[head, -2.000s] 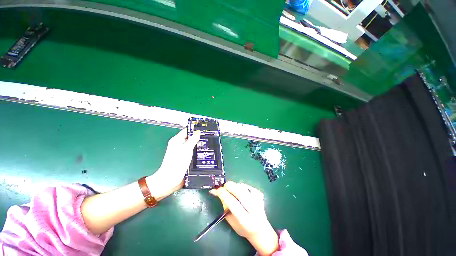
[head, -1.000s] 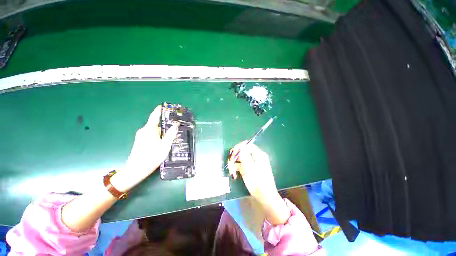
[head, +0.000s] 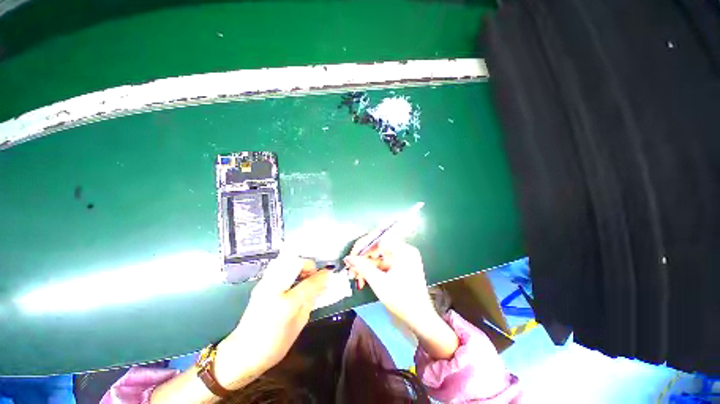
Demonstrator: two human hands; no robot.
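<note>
The half-assembled smartphone (head: 250,217) lies alone on the green bench, circuit board end away from me. A pale translucent sheet (head: 306,189) lies to its right, partly lost in glare. My left hand (head: 276,312) pinches the sheet's white near end (head: 337,289) at the bench's front edge. My right hand (head: 399,278) holds the tweezers (head: 391,226), which point up and away to the right. The right fingertips are close to the left fingertips at the sheet's end. A small dark spot shows between them, too unclear to name.
A pile of white and dark film scraps (head: 397,113) lies near the white rail (head: 316,78). The green conveyor belt (head: 260,35) runs beyond it. A large black draped cloth or stack (head: 600,173) stands at right. A brown cardboard box (head: 476,308) shows below the bench edge.
My left hand has let go of the phone and moved right to the sheet's near end. My right hand has moved slightly nearer to me and meets it. The view has tilted down.
</note>
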